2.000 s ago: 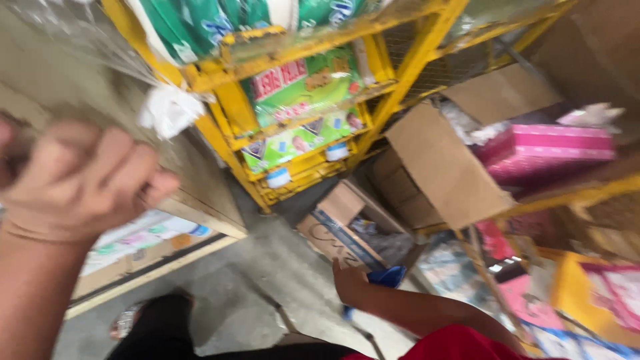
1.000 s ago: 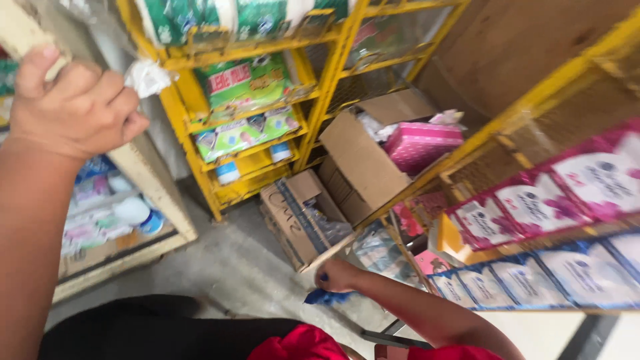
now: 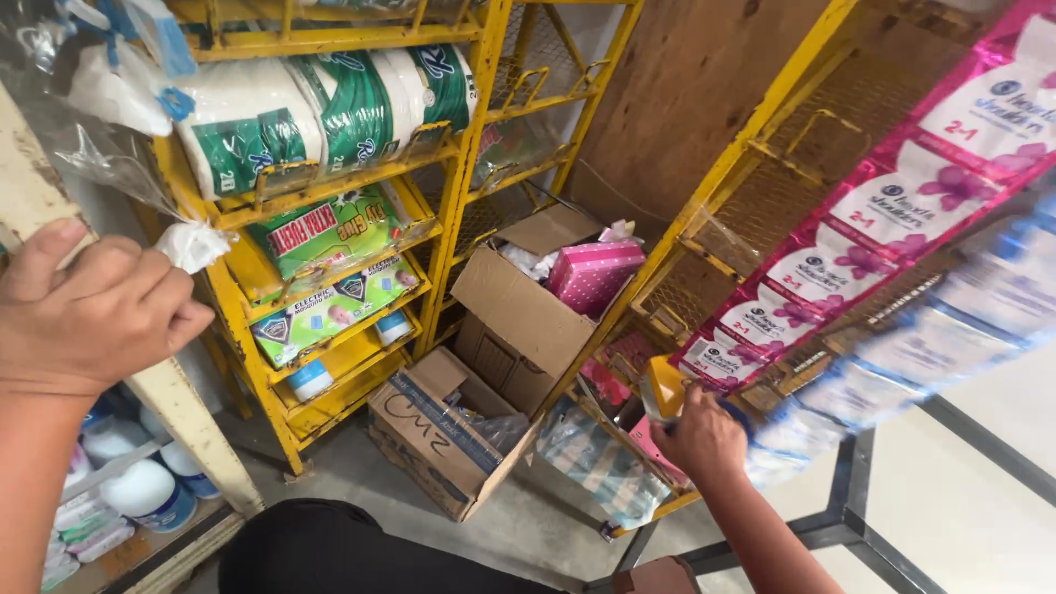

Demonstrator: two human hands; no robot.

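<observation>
On the left, my left hand [image 3: 103,305] rests with curled fingers against the cream shelf post [image 3: 177,412], just below a knotted clear plastic bag [image 3: 194,245]. My right hand [image 3: 701,433] is at the lower right, its fingers around something dark blue, mostly hidden. It is beside a yellow item [image 3: 667,388] at the bottom end of a pink strip of shampoo sachets [image 3: 854,227]. A blurred strip of blue and white sachets [image 3: 916,330] hangs to the right of that hand.
Yellow wire racks [image 3: 454,173] hold paper rolls [image 3: 330,115] and green packs. An open cardboard box with a pink dotted box [image 3: 594,276] stands behind a lower carton [image 3: 445,437] on the floor. A dark metal frame [image 3: 846,511] is at the lower right.
My right hand has moved from beside the floor carton to the foot of the pink sachet strip. My left hand stays by the cream post. The view has shifted.
</observation>
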